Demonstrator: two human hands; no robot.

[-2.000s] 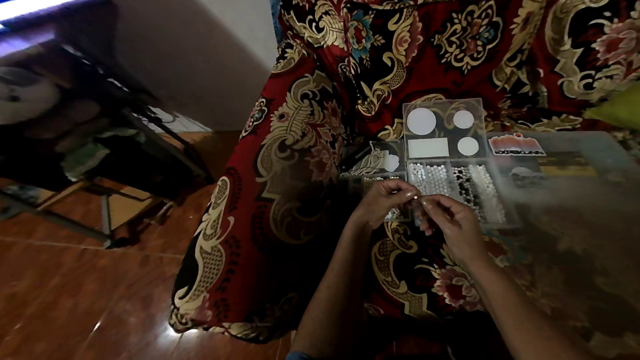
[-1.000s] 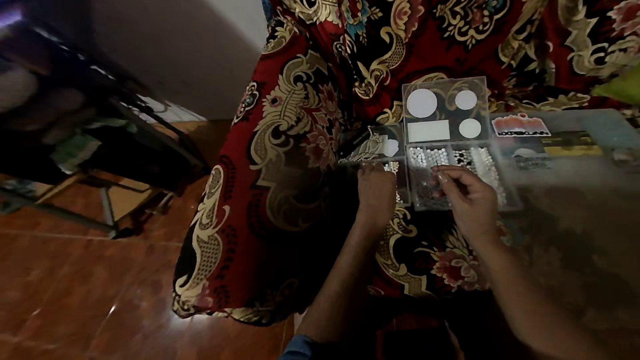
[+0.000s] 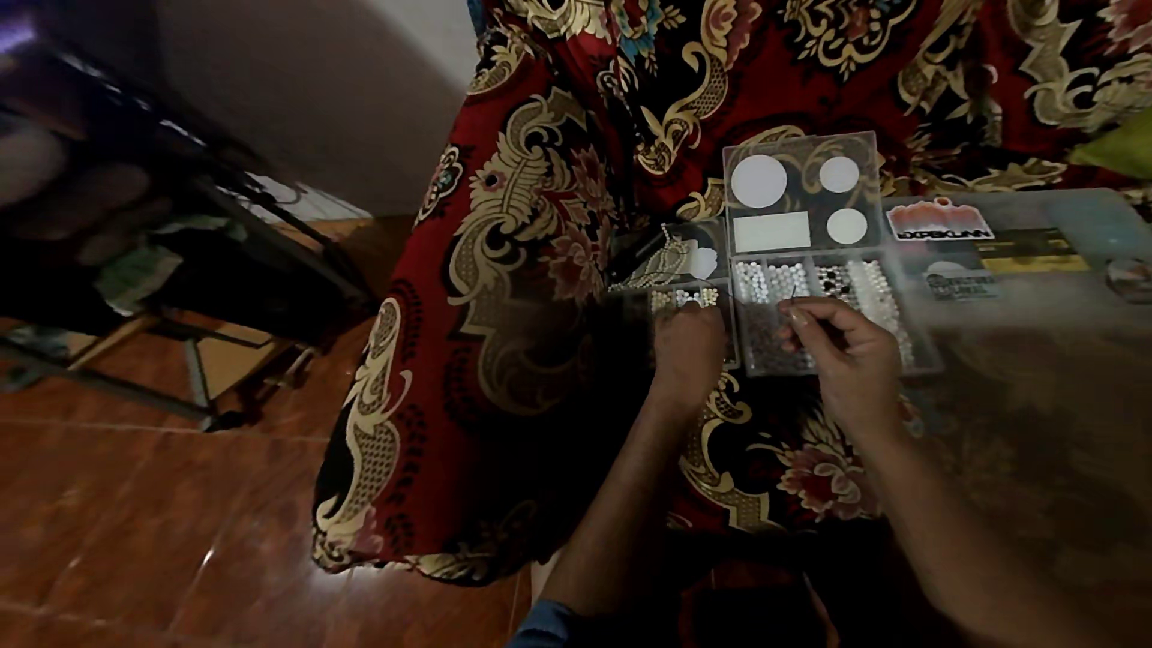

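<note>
My left hand (image 3: 688, 346) reaches down into a smaller clear plastic bead box (image 3: 731, 333); its fingertips are hidden among the beads, so its grip cannot be made out. To its right, my right hand (image 3: 841, 342) pinches something thin and dark, perhaps a needle or wire, between thumb and forefinger. It hovers over a larger compartment box (image 3: 756, 371) of white, clear and dark beads. The raised lid (image 3: 801, 193) of that box bears white round and rectangular labels. Strands of small pearl-like beads (image 3: 661, 263) lie in the smaller box's lid, behind my left hand.
A translucent grey surface with stickers (image 3: 1035, 315) lies at the right. Patterned red, black and gold fabric (image 3: 531, 225) covers the seat around the boxes. A green cushion (image 3: 1120, 148) is at the right edge. A metal-framed stand (image 3: 193, 369) is on the tiled floor at left.
Two seconds ago my hands were together in front of the larger box. My left hand has since moved left to the smaller box, while my right hand stays over the larger one.
</note>
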